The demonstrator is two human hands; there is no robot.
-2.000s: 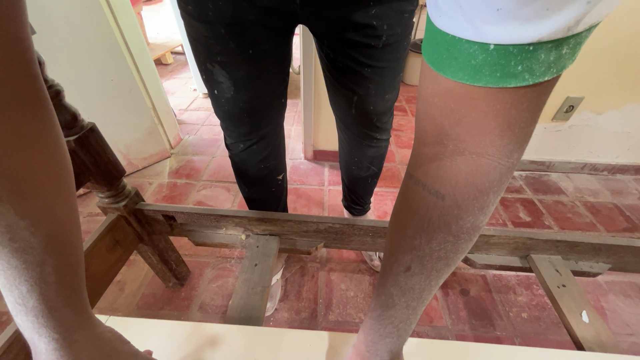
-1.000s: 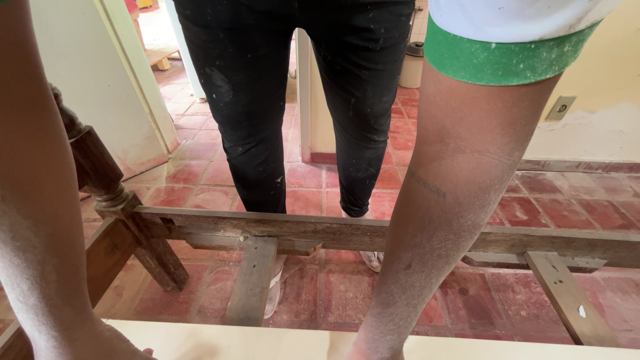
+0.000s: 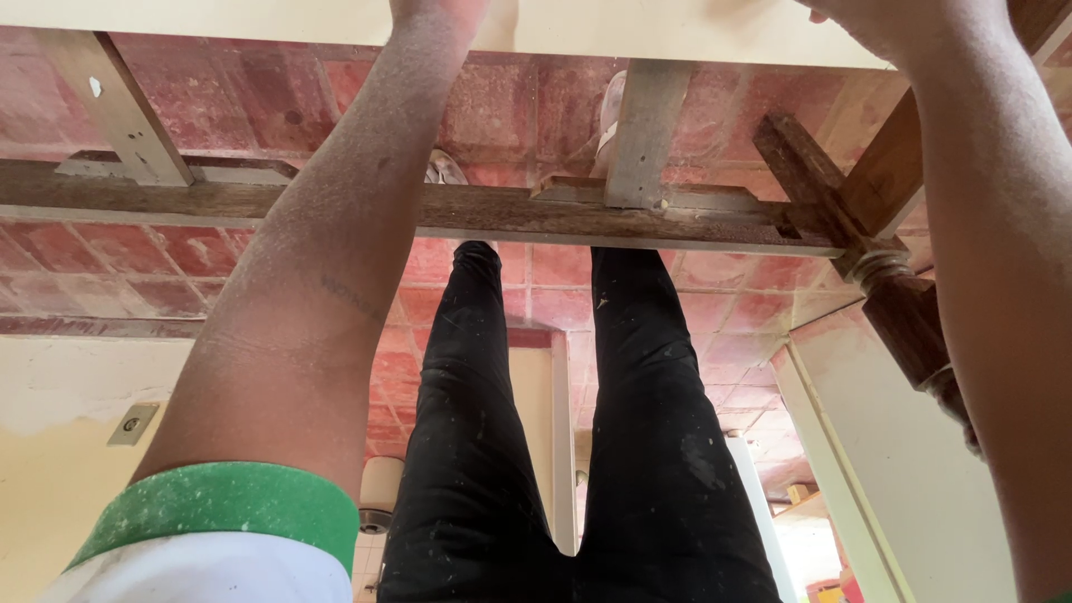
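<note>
A pale flat board (image 3: 620, 33) crosses the top of the head view. My left hand (image 3: 444, 10) reaches over it at the top edge; only the wrist and back of the hand show. My right hand (image 3: 896, 25) is over the board's right part, with one fingertip visible and the rest cut off. What the fingers of both hands do is hidden. Below the board runs a dark wooden rail (image 3: 519, 209) with wooden slats (image 3: 649, 134) joined to it. The rail meets a turned wooden post (image 3: 900, 293) beside my right forearm.
My legs in black trousers (image 3: 477, 402) stand close behind the rail, with shoes (image 3: 445, 167) under the frame. Red floor tiles (image 3: 285, 100) lie below. A wall with an outlet (image 3: 132, 424) is at left; a white door panel (image 3: 896, 419) and doorway are at lower right.
The view has turned upside down relative to the earlier frames. My arms still reach over the pale board; no other plain change shows.
</note>
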